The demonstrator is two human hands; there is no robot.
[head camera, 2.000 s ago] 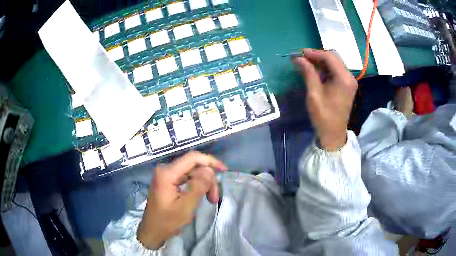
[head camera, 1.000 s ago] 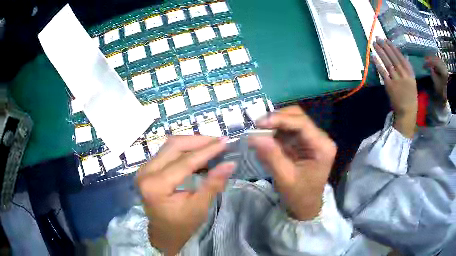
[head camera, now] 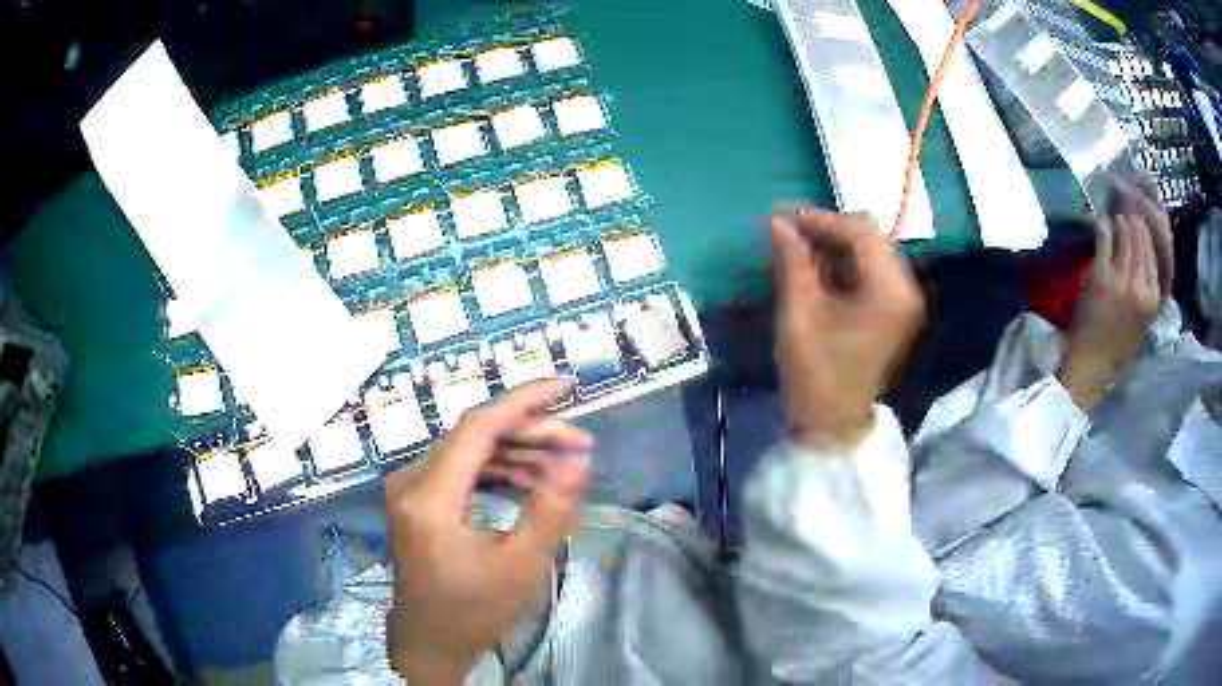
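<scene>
The clear blister tray [head camera: 603,391] lies at the bench's front edge, with rows of flat white square units [head camera: 504,287], many with a yellow band on one edge. A long white sheet [head camera: 215,255] lies slantwise over its left part. My left hand [head camera: 476,529] is over the tray's front edge, palm turned inward, fingers curled and apart. A small shiny pale thing [head camera: 493,512] shows within its curl; whether it is gripped is unclear. My right hand [head camera: 851,315] is raised right of the tray, fingertips close together and blurred; anything between them cannot be made out.
Long white strips [head camera: 858,127] and an orange cable [head camera: 925,121] lie at the right of the green mat [head camera: 697,121]. A person in a pale smock sits at the right, a hand [head camera: 1132,268] by a grey strip [head camera: 1059,94]. A grey-beige box [head camera: 30,429] stands at the left edge.
My hands were close together over the tray's front edge and are now apart. My right hand has moved up and right. The neighbour's hand has shifted right. The view has shifted slightly.
</scene>
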